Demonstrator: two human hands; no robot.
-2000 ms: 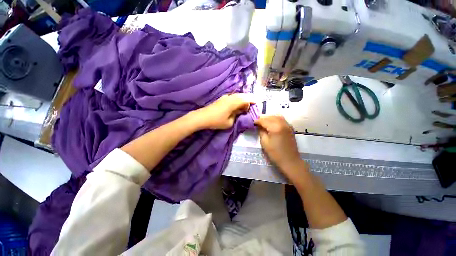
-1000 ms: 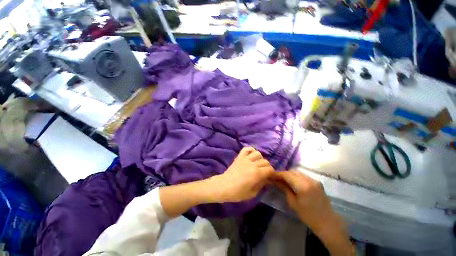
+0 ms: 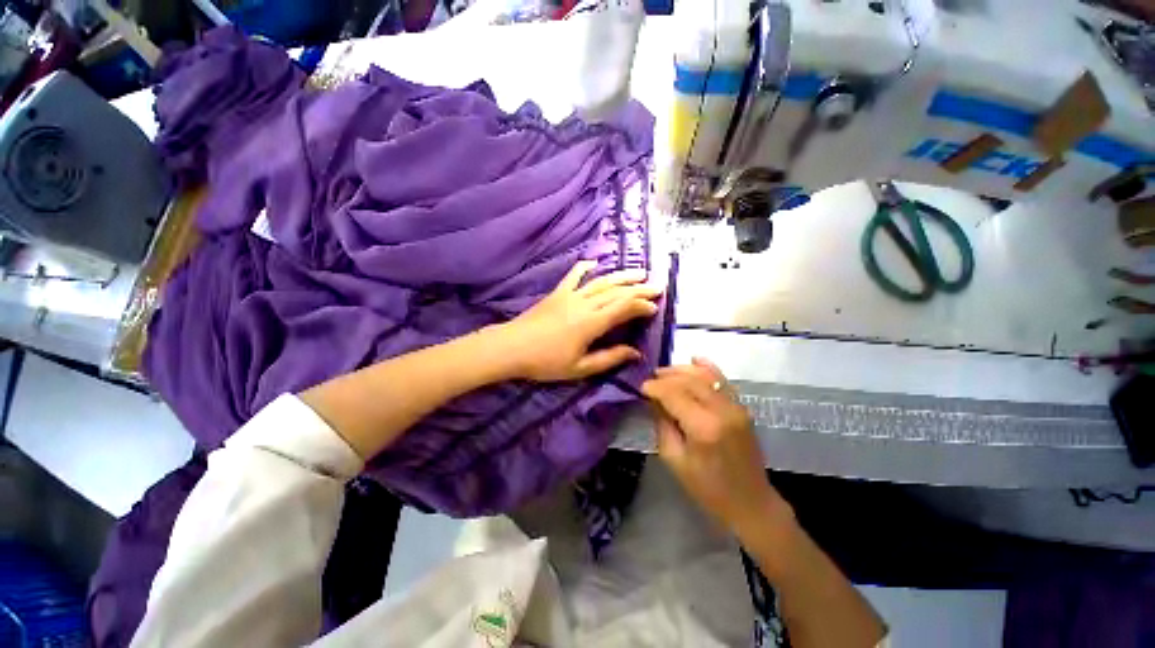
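A large heap of thin purple cloth (image 3: 418, 190) lies left of the needle. Its gathered seam (image 3: 630, 222) runs down along the right edge beside the presser foot (image 3: 697, 203). My left hand (image 3: 583, 327) lies on the cloth with fingers spread, pressing it near the edge. My right hand (image 3: 699, 418), with a ring, pinches the cloth edge at the table front. A narrow dark purple strip (image 3: 670, 310) lies straight along the edge, right of my left fingertips. The white sewing machine (image 3: 874, 101) stands above and right.
Green-handled scissors (image 3: 917, 248) lie on the machine bed right of the needle. A pale measuring strip (image 3: 912, 422) runs along the front edge. A grey machine end (image 3: 79, 171) and brown cardboard (image 3: 155, 285) are at left. More purple cloth (image 3: 146, 551) hangs below; a blue crate (image 3: 44, 601) is lower left.
The view swung left and back again. My hands, close together before, are now apart: the left lies flat on the cloth and the right holds the edge lower down. The narrow strip now shows straight.
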